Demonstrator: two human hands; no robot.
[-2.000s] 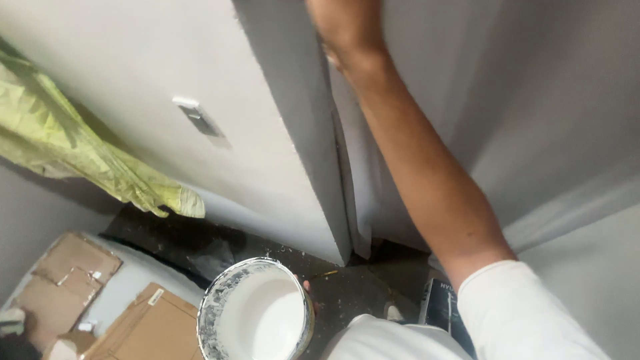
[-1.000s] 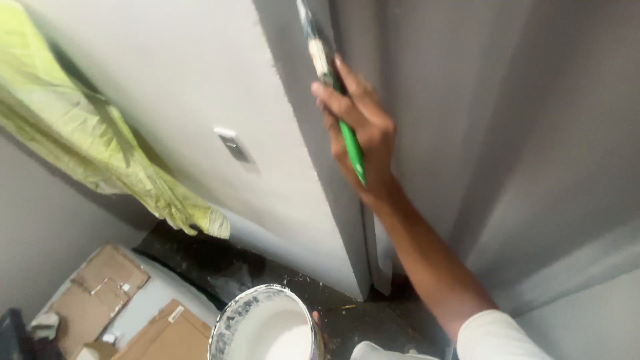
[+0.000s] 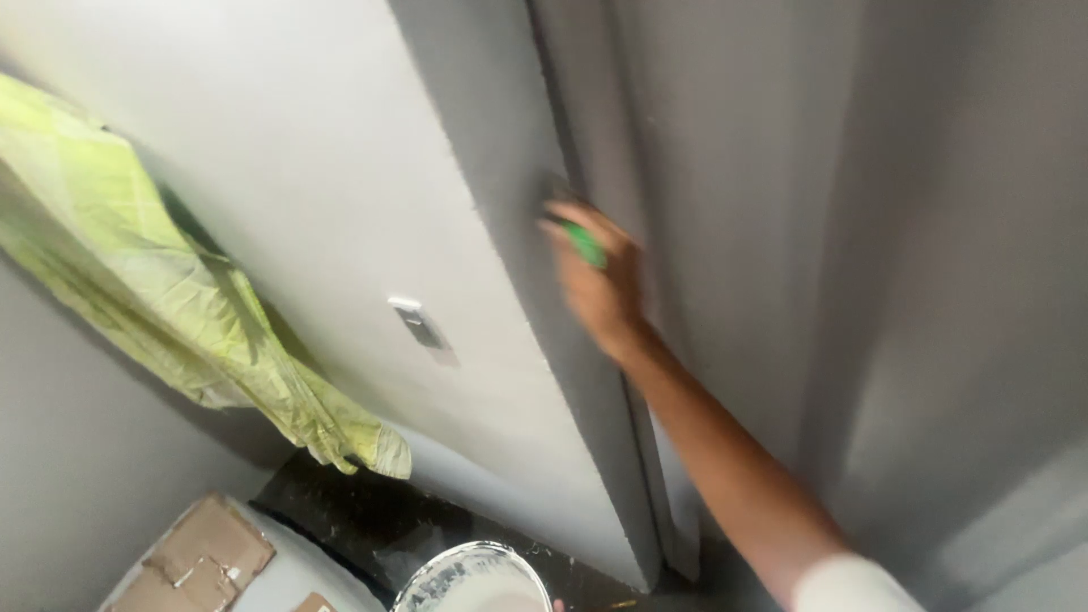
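Observation:
My right hand (image 3: 599,276) is closed around the green handle of a paintbrush (image 3: 586,244), against the narrow grey side face of the wall (image 3: 510,170) near the dark gap beside it. The hand is blurred and the bristles are hard to make out. At the bottom edge, a bucket of white paint (image 3: 476,586) with a paint-spattered inner wall is partly cut off. A fingertip of my left hand (image 3: 558,605) shows at the bucket's right rim; the rest of that hand is out of frame.
A wall switch or socket (image 3: 418,324) sits on the pale wall face. Yellow-green cloth (image 3: 221,314) hangs at the left. Flattened cardboard (image 3: 208,557) lies on a pale surface at lower left. The dark floor (image 3: 374,510) has white specks. A grey panel or door (image 3: 765,212) stands at right.
The brush, pointing up along the wall's side face one second ago, is now lower on that face relative to the switch, with my right hand around it. The view has shifted upward.

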